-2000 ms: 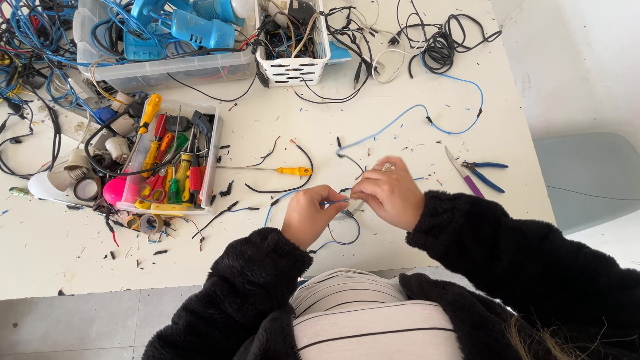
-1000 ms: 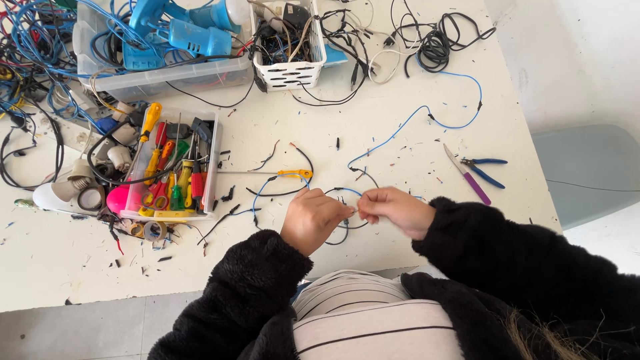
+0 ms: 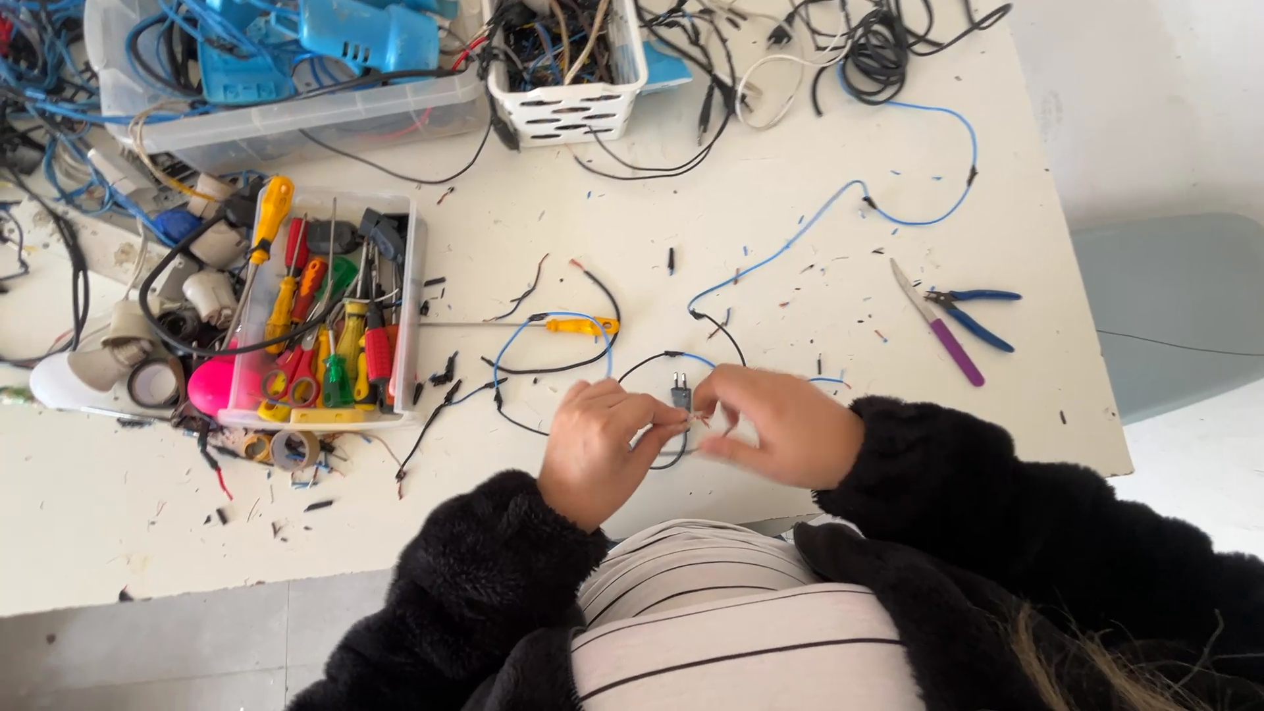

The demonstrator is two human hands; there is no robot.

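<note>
My left hand (image 3: 604, 444) pinches the bare copper end of a thin wire (image 3: 697, 417) between thumb and fingertips. Close on its right, my right hand (image 3: 780, 427) has thumb and index finger spread around the wire end; it is blurred, and whether it touches the wire is unclear. Just above the fingertips lies a dark two-pin plug (image 3: 680, 393). Blue and black spliced wire loops around both hands, and a length of blue wire (image 3: 790, 242) runs up to the right. A yellow-handled screwdriver (image 3: 583, 326) lies above my left hand.
Blue-handled cutters (image 3: 978, 316) and a purple-handled knife (image 3: 953, 351) lie at right. A clear bin of screwdrivers (image 3: 417, 296) stands at left, with lamp sockets (image 3: 209, 294) beside it. Behind are a large plastic bin (image 3: 296, 133), a white basket (image 3: 568, 118) and coiled black cable (image 3: 877, 59). Wire scraps dot the table.
My right hand's thumb and index finger, pinched together a second ago, are now spread. The plug has come into view between the hands.
</note>
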